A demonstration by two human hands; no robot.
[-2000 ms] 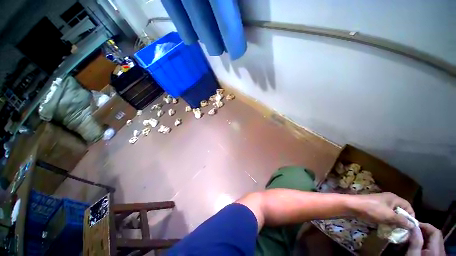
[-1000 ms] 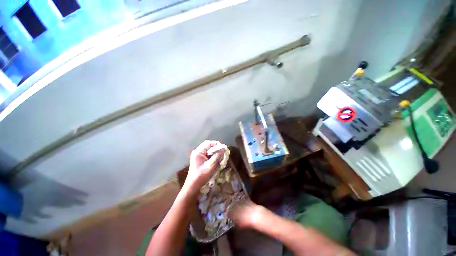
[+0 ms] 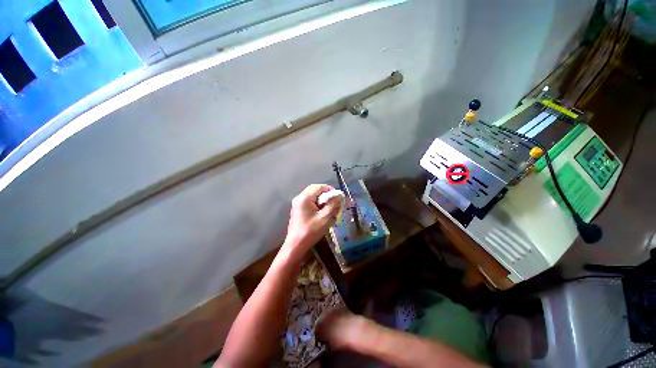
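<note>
My left hand [image 3: 311,215] is raised over the far end of the parts box, its fingers closed on a small white-cream bundle [image 3: 331,197]. The parts box [image 3: 248,280] stands low in front of me, full of loose pale pieces [image 3: 304,316]. My right hand [image 3: 334,327] is down at the box's right side, blurred, its fingertips among the pieces; whether it holds any cannot be told.
A blue-sided fixture [image 3: 363,248] with upright dark rods stands just beyond the box, close to my left hand. A cream and green machine [image 3: 532,230] stands on a wooden stand at the right. A pipe [image 3: 237,152] runs along the white wall.
The view has swung from the floor and blue crate to the wall and machines. The hands, together at the bundle two seconds ago, are apart; my left hand has risen toward the fixture.
</note>
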